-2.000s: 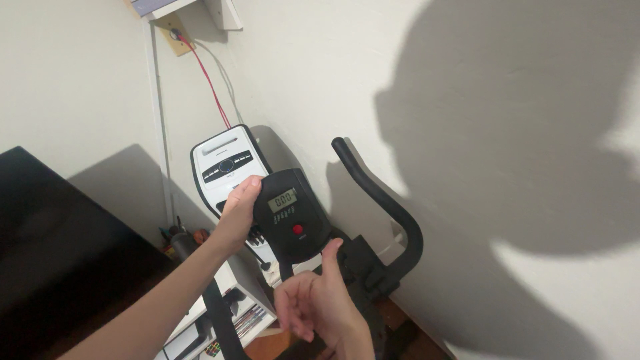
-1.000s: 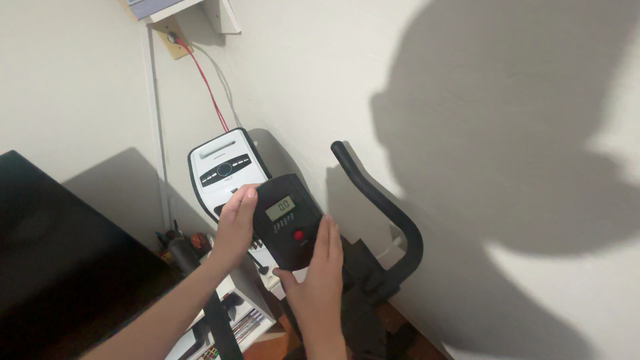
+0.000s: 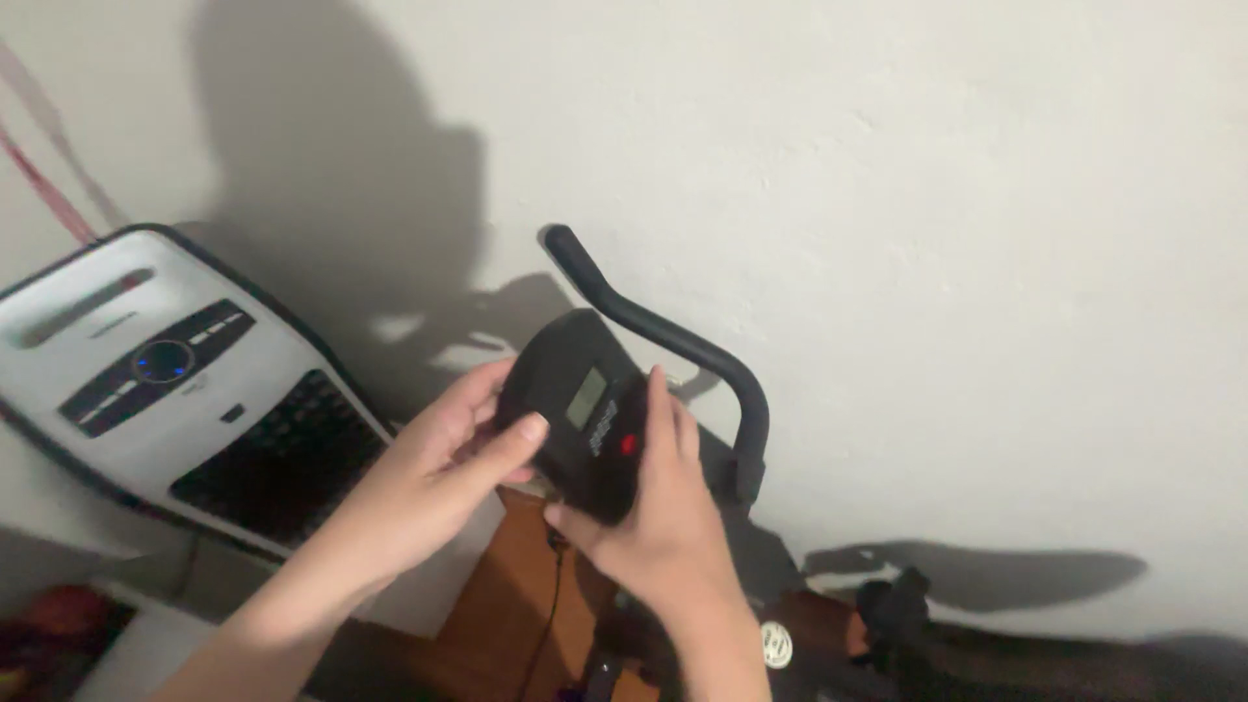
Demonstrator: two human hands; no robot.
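A black exercise bike console (image 3: 585, 419) with a small display and a red button is tilted between both hands. My left hand (image 3: 468, 439) grips its left edge, thumb on the front face and fingers partly hidden behind. Along its lower right edge lies my right hand (image 3: 653, 497), thumb under the bottom corner and fingers up the right side. A black curved handlebar (image 3: 682, 341) rises behind and to the right of the console. From below the console hangs a thin black cable (image 3: 557, 585).
A white and black speaker-like unit (image 3: 214, 390) with blue lights stands at the left. The pale wall (image 3: 926, 244) is close behind the handlebar. Brown wooden surface (image 3: 497, 575) shows below the hands. Dark bike parts (image 3: 897, 624) are at the lower right.
The view has shifted right and come closer. The right hand, apart from the console's face with fingers curled two seconds ago, now holds its right side. The console is tilted more, and its display digits no longer show.
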